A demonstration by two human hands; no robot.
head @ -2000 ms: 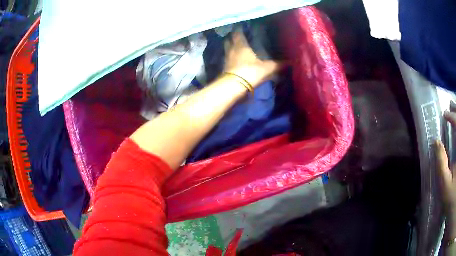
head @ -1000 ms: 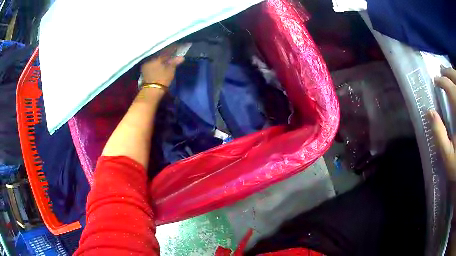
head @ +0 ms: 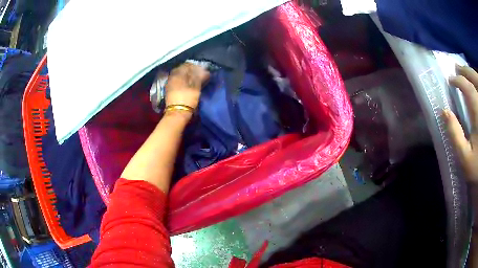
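The pink-lined bin (head: 335, 112) stands in front of me with crumpled navy pieces (head: 220, 112) inside. My left hand (head: 184, 86) is inside the bin, back up, over the navy pieces and beside a light scrap (head: 158, 91). Its fingertips are blurred, so I cannot tell whether it grips anything. A white and pale-green board (head: 157, 42) lies across the top left of the bin. My right hand (head: 464, 123) rests at the right picture edge on the table, fingers apart, partly cut off.
A red-orange basket (head: 44, 172) with navy cloth stands left of the bin. The table edge with a clear ruler strip (head: 437, 104) runs down the right. A navy panel (head: 419, 26) lies at the table's top right. Dark cloth covers my lap.
My left hand first moved left inside the bin, then slightly right and down. The light patterned cloth seen earlier is mostly out of sight, and more navy pieces show. My right hand stays on the table.
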